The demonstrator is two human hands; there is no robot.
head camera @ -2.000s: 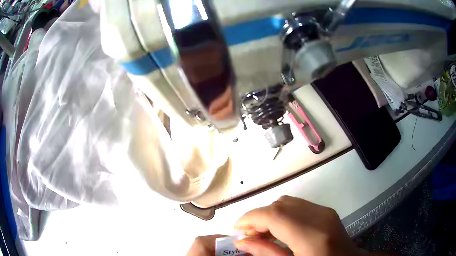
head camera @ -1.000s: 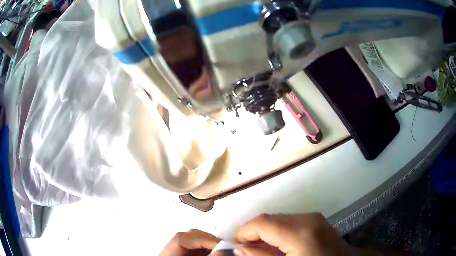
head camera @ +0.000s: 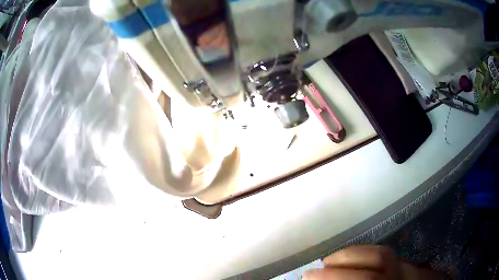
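My right hand [head camera: 364,263] is at the bottom edge, partly cut off, with its fingers closed on a small white label [head camera: 303,270] that is also cut off by the edge. My left hand is out of the picture. The pale, slightly shiny garment piece [head camera: 76,126] lies heaped at the left, and its inner end curves beside the needle area. The white sewing machine head [head camera: 262,38] with a blue stripe fills the top. The needle area is washed out by bright light.
Pink-handled snips [head camera: 324,112] lie on the machine bed. A dark phone [head camera: 380,95] lies right of them. Dark metal scissors [head camera: 457,101], papers and a green packet [head camera: 488,82] are at the far right. The table's ruler-marked grey edge [head camera: 405,213] curves across the lower right.
My right hand has moved right and down with the label. My left hand has gone out of the picture. The view has shifted, so the machine sits higher. The garment still lies at the left.
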